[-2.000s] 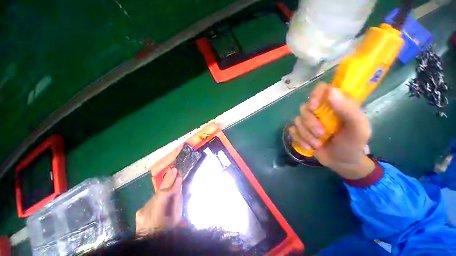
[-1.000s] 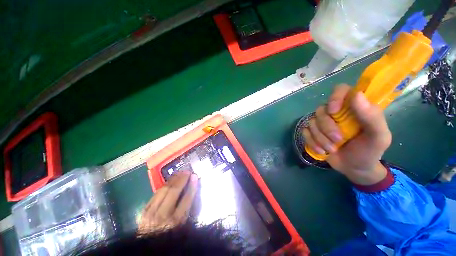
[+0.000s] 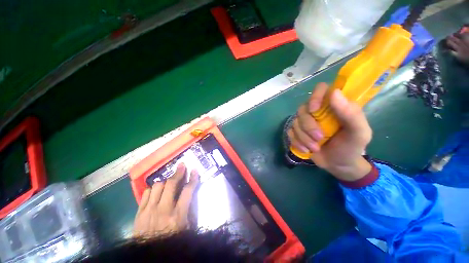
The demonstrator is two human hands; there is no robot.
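A dark tablet assembly (image 3: 257,213) with a bright glare area lies in a red frame (image 3: 246,177) on the green bench. My left hand (image 3: 165,205) rests over its upper left end, fingertips on the circuit board (image 3: 198,160); whether the fingers grip anything cannot be told. My right hand (image 3: 337,136) is closed around a yellow electric screwdriver (image 3: 367,69), held tilted with its nose end down at the screw dish (image 3: 289,149). The screwdriver's tip is hidden in or behind the dish, and my hand covers part of the dish.
A clear plastic tray (image 3: 43,223) is at lower left. A whitish rail (image 3: 247,105) borders the belt, which carries red-framed units (image 3: 267,43). A white wrapped post (image 3: 339,23), blue bin (image 3: 419,41) and small parts pile (image 3: 427,82) are at upper right. Another person's hand (image 3: 458,43) shows at right.
Two seconds ago my left hand held a small dark board raised at the device's upper end; now the board lies flat in it under my fingertips. The screwdriver stays at the dish. The belt units have shifted.
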